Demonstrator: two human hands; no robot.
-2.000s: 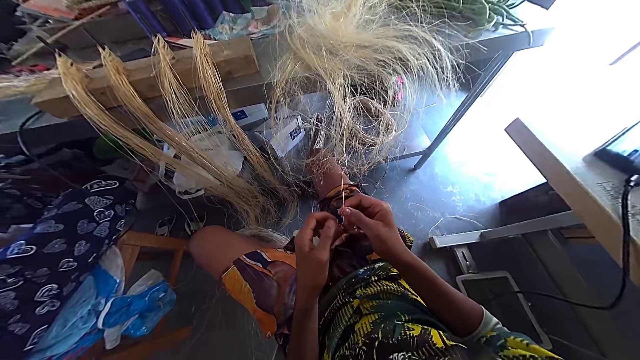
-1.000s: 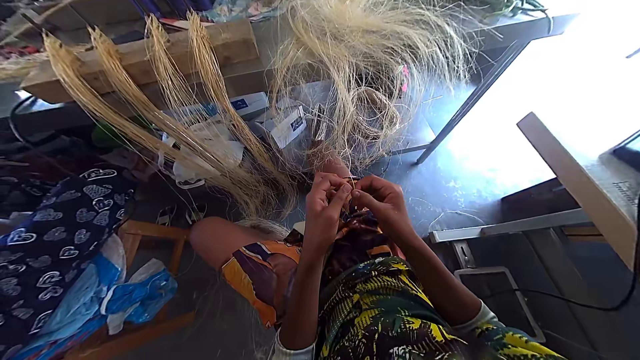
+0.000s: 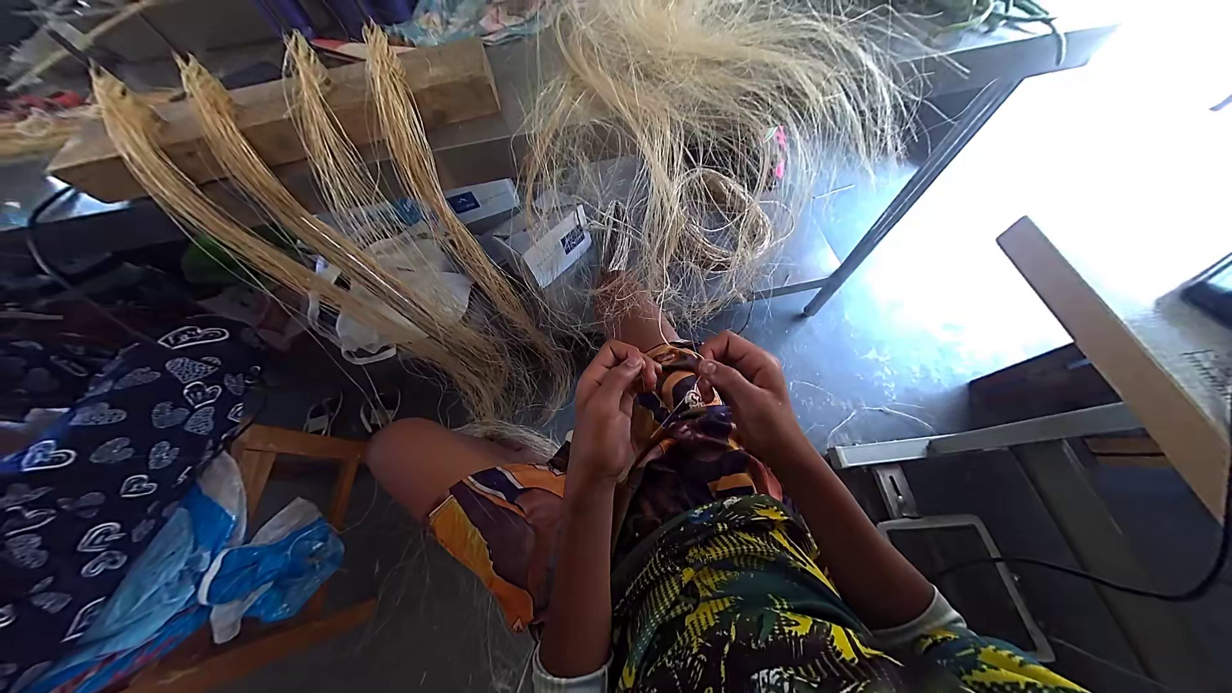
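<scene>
My left hand point(image 3: 613, 399) and my right hand point(image 3: 753, 385) are raised above my lap, a little apart, each pinching a thin strand of plant fibre point(image 3: 677, 358) between thumb and finger. The strand runs between them, partly hidden against the patterned cloth. Just beyond the hands, a large loose heap of pale fibre point(image 3: 674, 77) hangs over the table edge, with a coil of twisted fibre point(image 3: 727, 223) low in it. To the left, several bundles of combed fibre point(image 3: 409, 144) hang from a wooden beam point(image 3: 443, 87).
A metal table leg point(image 3: 914, 192) stands beyond my right hand. At the right are a board edge point(image 3: 1107, 356) and a black cable point(image 3: 1107, 579). White boxes point(image 3: 553, 245) lie below the bundles. A wooden stool point(image 3: 289, 441) with a blue plastic bag point(image 3: 274, 568) is at the left.
My hands were close together a second ago and are now farther apart, with a strand showing between them.
</scene>
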